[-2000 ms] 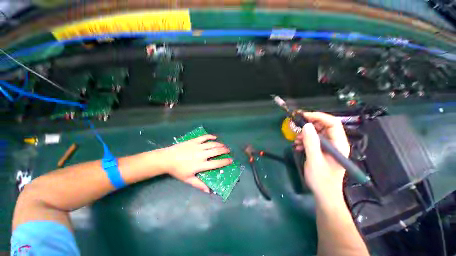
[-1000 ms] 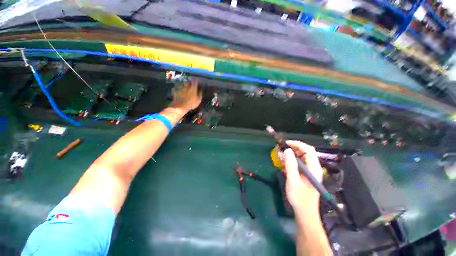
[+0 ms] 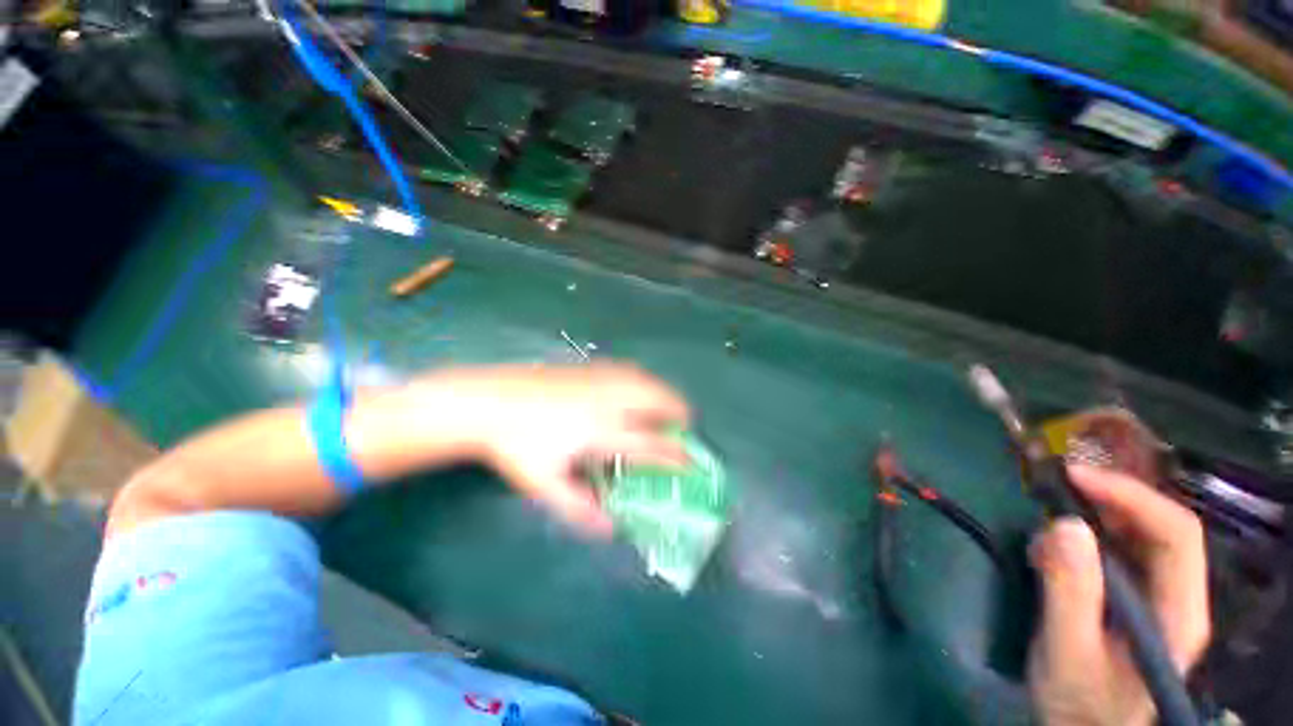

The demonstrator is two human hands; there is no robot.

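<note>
A green circuit board [image 3: 674, 511], blurred by motion, is at the middle of the green mat. My left hand [image 3: 596, 440], with a blue strap on the wrist, holds the board by its upper left part; the fingers curl over it and the exact grip is blurred. My right hand [image 3: 1127, 582] is at the lower right and holds the soldering iron [image 3: 1047, 468], its metal tip pointing up and left. The side cutters [image 3: 891, 496] lie open on the mat between the board and my right hand.
Behind the mat [image 3: 737, 369] runs a dark conveyor belt [image 3: 681, 163] with green boards [image 3: 546, 177] and small populated boards [image 3: 777, 238]. A brown stick tool [image 3: 421, 275] and a bag of dark parts [image 3: 284, 301] lie at left. A yellow tape roll [image 3: 1099, 437] stands beside the iron.
My left hand has come back from the belt to the mat and now has a green board. The view has shifted left. My right hand still holds the iron.
</note>
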